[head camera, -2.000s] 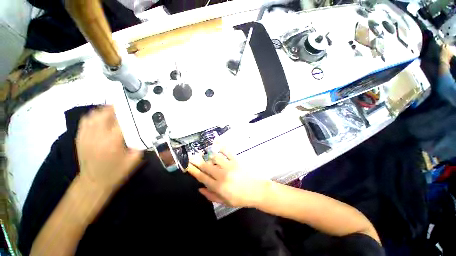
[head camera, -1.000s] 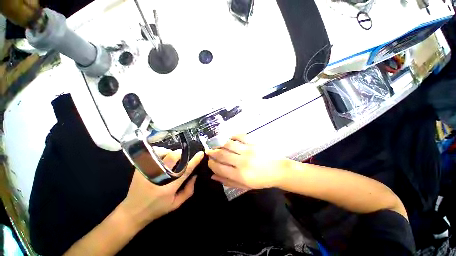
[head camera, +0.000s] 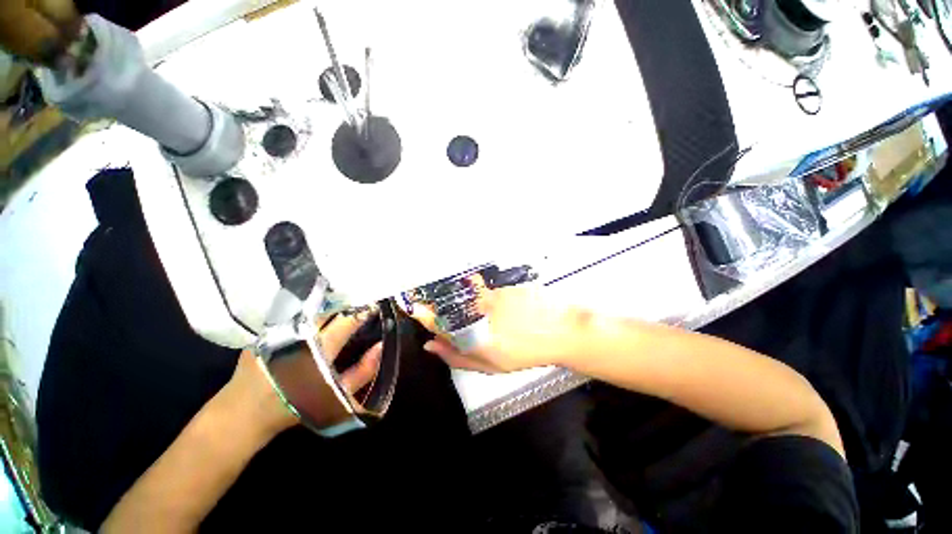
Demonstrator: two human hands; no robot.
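Observation:
The white sewing machine head (head camera: 522, 115) fills the upper middle. A black fabric panel (head camera: 115, 344) lies on the table at the left and runs under the needle area and over the front edge. My left hand (head camera: 298, 375) rests on the black cloth, partly hidden behind the shiny curved metal guard (head camera: 318, 388). My right hand (head camera: 512, 325) is right of the needle area, fingers bent around a pale blocky piece (head camera: 467, 336). The needle itself cannot be made out. Whether either hand pinches the cloth cannot be told.
A plastic-wrapped dark item (head camera: 752, 232) lies on the table at the right. A wide black strip (head camera: 684, 104) drapes over the machine arm. A grey tube (head camera: 146, 99) stands at the upper left. Dark cloth (head camera: 793, 334) hangs below the table's front edge.
My left hand came in from the left to the needle area, then shifted slightly left behind the guard. My right hand moved slightly up, its fingers further over the blocky piece. The view has moved closer.

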